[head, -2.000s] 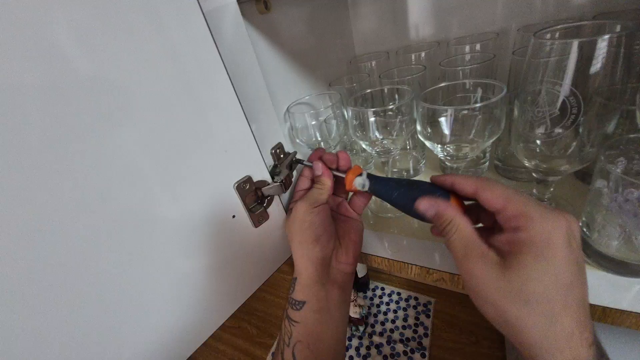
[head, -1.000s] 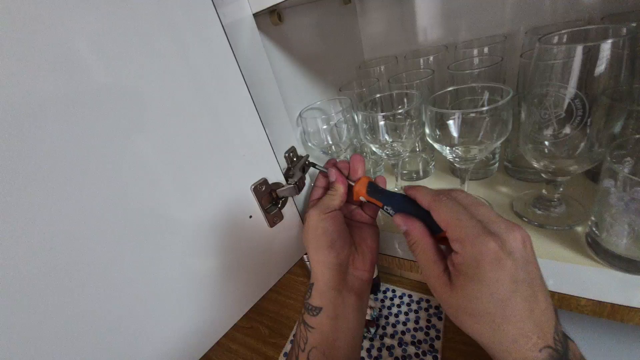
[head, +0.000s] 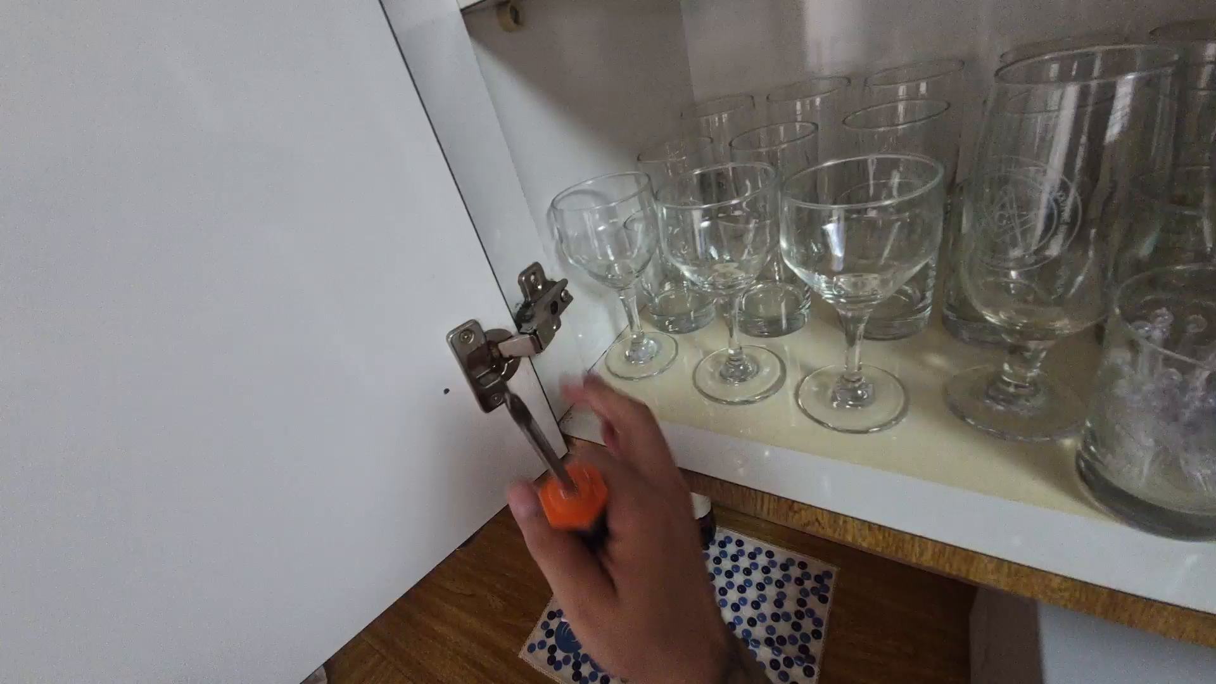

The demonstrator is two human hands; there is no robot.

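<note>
My right hand (head: 636, 541) grips a screwdriver (head: 541, 442) with an orange and dark handle and a metal shaft. Its tip is at the lower screw of the metal hinge cup plate (head: 475, 366) on the white cabinet door (head: 237, 313); whether it sits in the screw cannot be told. From that plate the hinge arm runs to the mounting part (head: 543, 306) at the cabinet's side panel. Blur softens the fingers and handle, and most of the handle is hidden in the hand. My left hand is not in view.
Several stemmed glasses (head: 860, 237) and tumblers stand on the shelf (head: 912, 465), right of the hinge. A glass with small clear items (head: 1164, 408) is at the far right. Below, a blue-dotted mat (head: 774, 589) lies on a wooden surface (head: 427, 608), with a partly hidden bottle nearby.
The screwdriver has moved from the hinge's cabinet-side part to the door-side plate, now pointing up and left. My left hand, earlier at the screwdriver's shaft, has gone out of view.
</note>
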